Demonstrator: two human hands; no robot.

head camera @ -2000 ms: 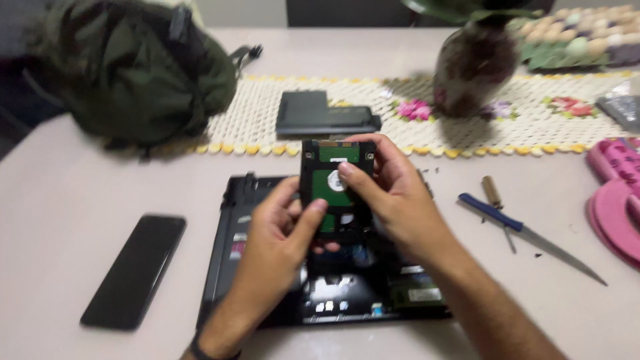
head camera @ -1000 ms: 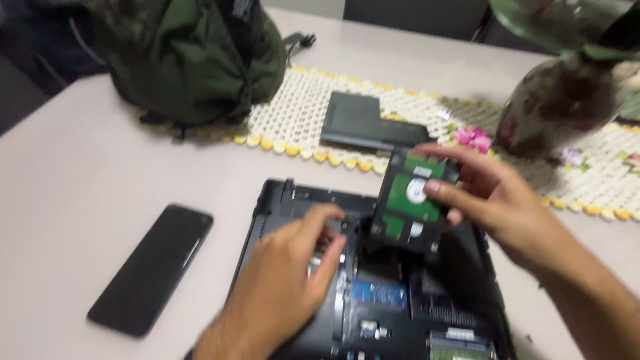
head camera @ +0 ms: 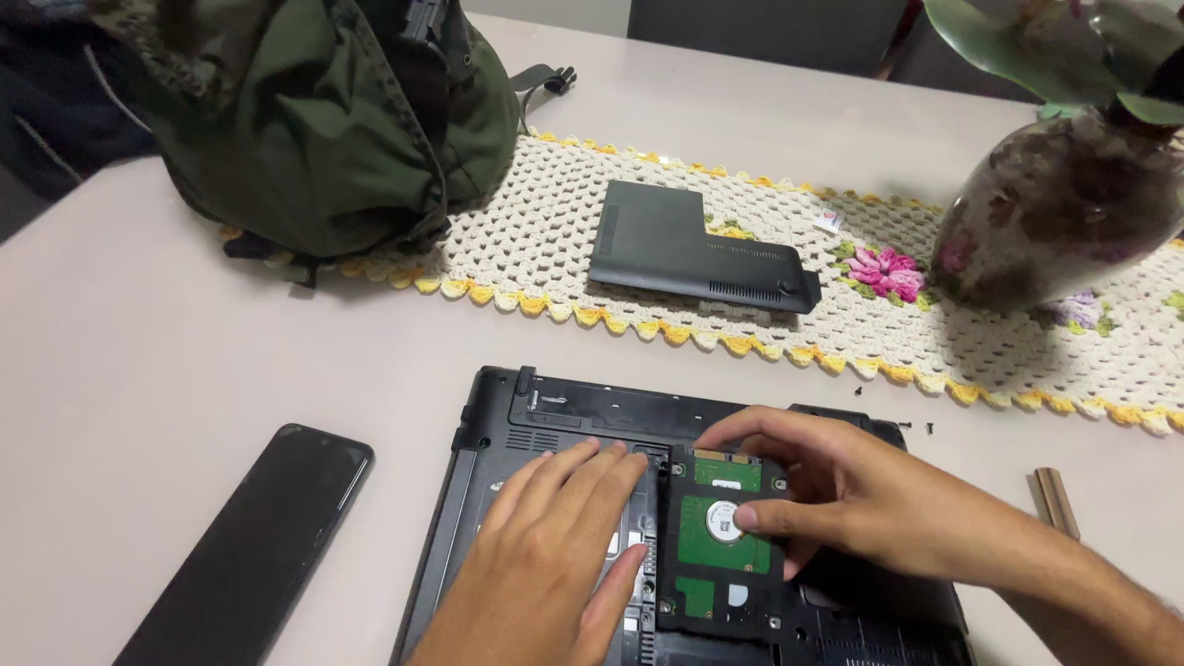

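Observation:
An opened laptop base point(head camera: 573, 427) lies underside up on the table. My right hand point(head camera: 832, 499) grips a 2.5-inch hard drive point(head camera: 726, 560), thumb on its round label and fingers around its far edge and right side. The drive's green circuit board faces up, its gold connector at the far end, and it is over the right part of the laptop's open bay; whether it rests on the bottom cannot be told. My left hand point(head camera: 564, 546) lies flat on the laptop's casing just left of the drive, holding nothing.
Beyond the laptop, a black plastic laptop cover point(head camera: 694, 250) lies on a crocheted table runner point(head camera: 536, 203). A smartphone point(head camera: 254, 546) is at the left, a green backpack point(head camera: 324, 129) behind it. Small screws point(head camera: 930, 428), a wooden handle point(head camera: 1055, 502) and a flower vase point(head camera: 1054, 213) are at the right.
My right hand has lowered the hard drive toward the laptop and it now looks more level. My left hand, raised with curled fingers a second ago, now lies flat on the casing.

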